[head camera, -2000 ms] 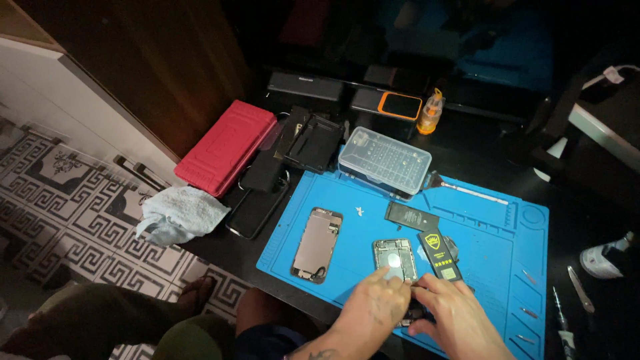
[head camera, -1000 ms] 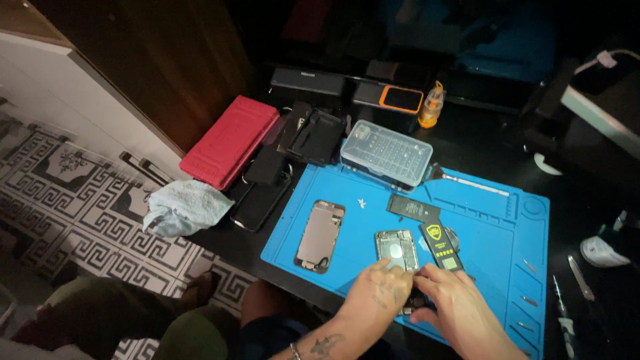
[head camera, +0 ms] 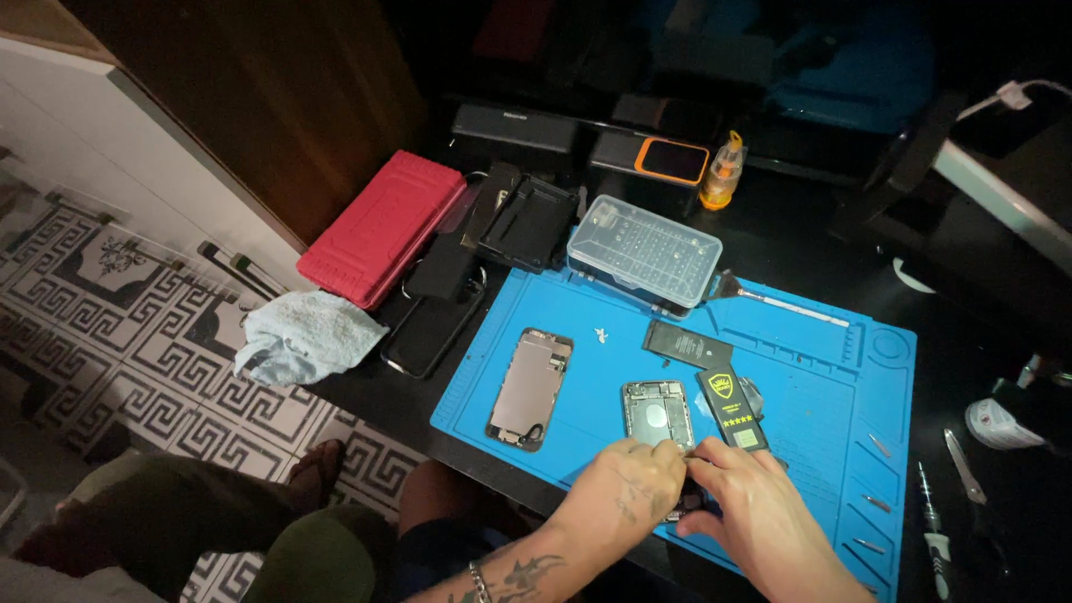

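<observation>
An opened smartphone body (head camera: 656, 412) lies on a blue silicone repair mat (head camera: 787, 377), its inner parts facing up. My left hand (head camera: 632, 486) rests over its middle with curled fingers. My right hand (head camera: 737, 494) bends over its lower right side, thumb low beside it. Whether a small part or tool is between the fingertips is hidden. Just right of the body lie a black battery with yellow print (head camera: 730, 406) and, above it, another black battery (head camera: 687, 344). A detached phone screen assembly (head camera: 532, 387) lies back side up at the left of the mat.
A clear-lidded bit case (head camera: 645, 253) and a brush (head camera: 783, 301) sit at the mat's top edge. Left are a red case (head camera: 383, 229), a black tray (head camera: 529, 221) and a cloth (head camera: 310, 337). A screwdriver (head camera: 934, 536) and tweezers (head camera: 965, 469) lie at the right.
Both hands stay over the phone body, with only small shifts of the fingers. The batteries and the screen assembly keep their places on the mat.
</observation>
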